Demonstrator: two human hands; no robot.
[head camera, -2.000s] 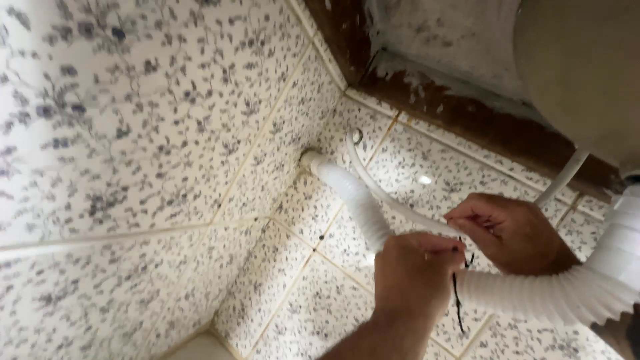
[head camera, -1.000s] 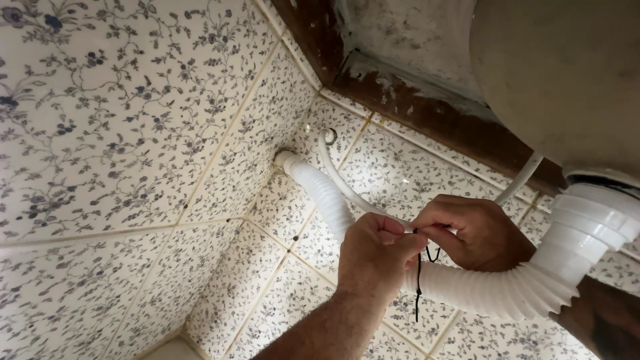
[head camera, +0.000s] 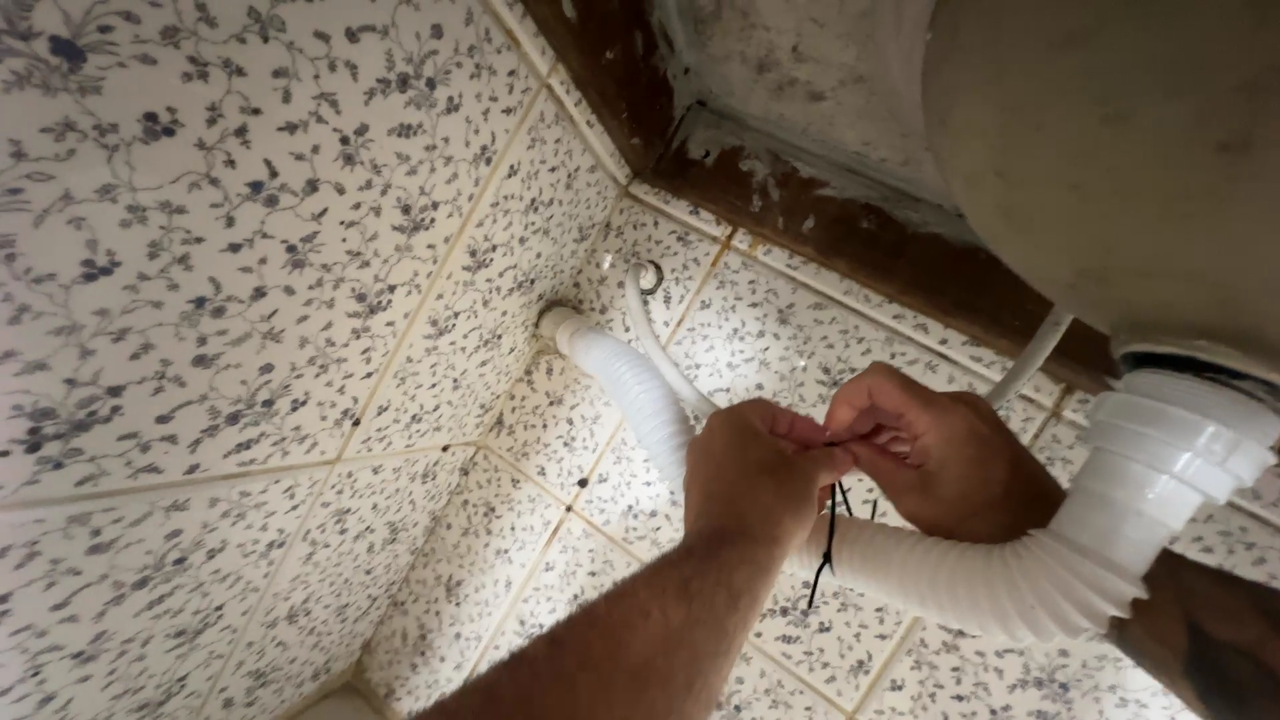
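The fingertips of my left hand (head camera: 755, 470) and my right hand (head camera: 930, 450) meet above a white corrugated drain hose (head camera: 960, 575), pinching a thin black tie (head camera: 829, 560) between them. One strand of the tie hangs down in front of the hose, with a small knot or joint in it. The hose runs from a white plastic drain fitting (head camera: 1175, 435) under the basin, bends, and goes up to a pipe in the wall. A thinner white supply hose (head camera: 660, 350) passes behind my hands. My right forearm runs behind the drain hose.
The underside of a basin (head camera: 1120, 170) fills the upper right. A brown frame (head camera: 830, 230) with chipped paint runs beneath the countertop along the walls. Flower-patterned tiles (head camera: 250, 230) cover both walls, which meet in a corner left of my hands.
The view has shifted, bringing the drain fitting into fuller sight than two seconds ago. My hands stay close together at the black tie; their fingertips now meet.
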